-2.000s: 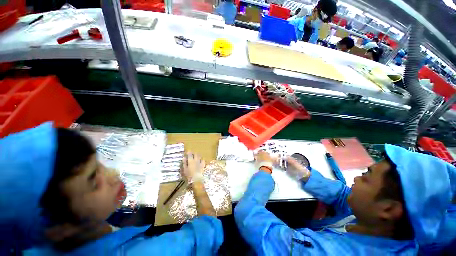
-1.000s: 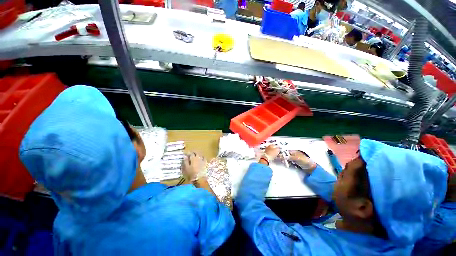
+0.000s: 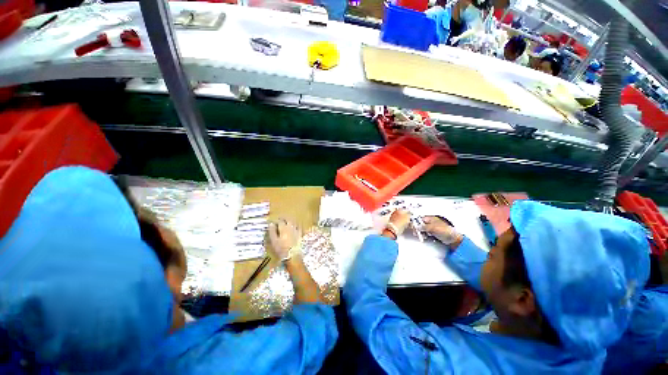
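Observation:
Neither of my hands is in view; the hands seen belong to two workers in front of me. A cardboard sheet [image 3: 293, 199] lies on the bench. Slim silver parts [image 3: 251, 236] lie in rows on it, beside a glittery heap of small clear bags or film [image 3: 311, 258] and a dark pen-like tool [image 3: 255, 274]. The left worker's gloved hand rests between the rows and the heap. The right worker's two hands hold a small slim part [image 3: 417, 228] over the white bench top; its details are too small to tell.
An orange-red compartment tray [image 3: 387, 173] sits tilted at the bench's back edge by the green conveyor. Stacked red totes [image 3: 55, 154] stand at left. A metal post [image 3: 179, 91] rises at left centre. The long shelf holds a yellow coil [image 3: 323, 55], cardboard [image 3: 436, 75] and a blue bin [image 3: 408, 28].
The left worker's head dips and then shifts left, so the heap, pen-like tool and clear plastic show again. The right worker's head has moved slightly left, with both hands still at the small part.

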